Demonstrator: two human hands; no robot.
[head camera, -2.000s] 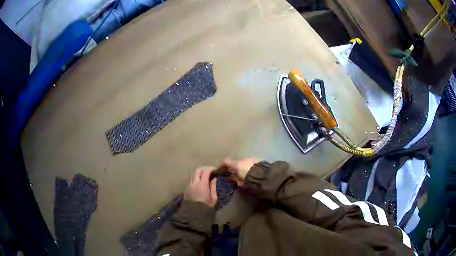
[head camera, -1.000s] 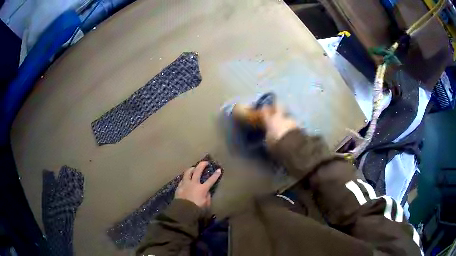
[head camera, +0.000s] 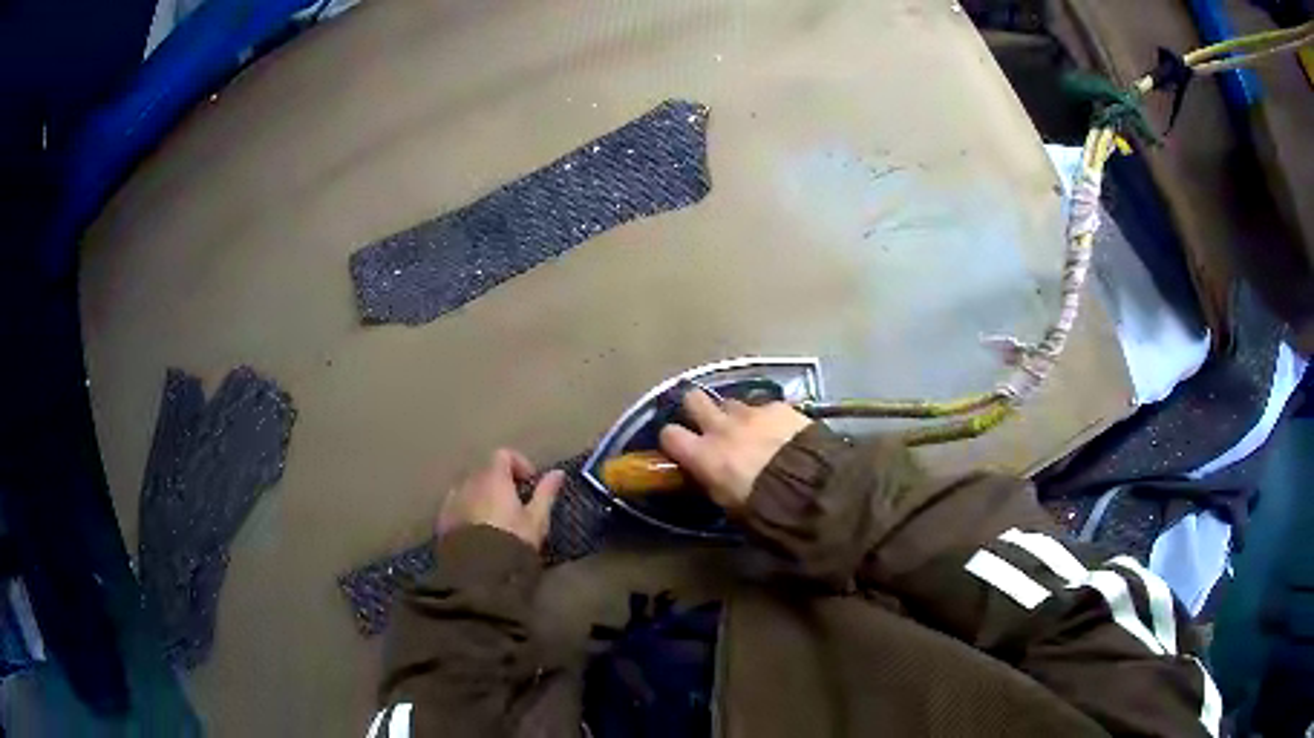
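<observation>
A dark grey flecked cloth strip (head camera: 579, 522) lies near the front edge of the tan table. My right hand (head camera: 738, 444) grips the orange-brown handle of the steam iron (head camera: 706, 378). The iron's tip points left and its front rests over the strip's right end, hiding that end. My left hand (head camera: 499, 505) lies on the strip left of the iron's tip, thumb and fingers apart, pressing on the cloth. My left sleeve partly covers the strip.
A second dark strip (head camera: 533, 216) lies further back. A forked dark piece (head camera: 211, 498) lies at the left. The wrapped steam hose (head camera: 1074, 274) runs from the iron to the upper right. A blue padded bar (head camera: 159, 108) borders the upper left. Dark and white garments (head camera: 1182, 476) lie right of the table.
My right hand has taken the iron from its resting place at the right and brought it onto the strip. My left hand has moved leftward along the strip. The camera view has shifted.
</observation>
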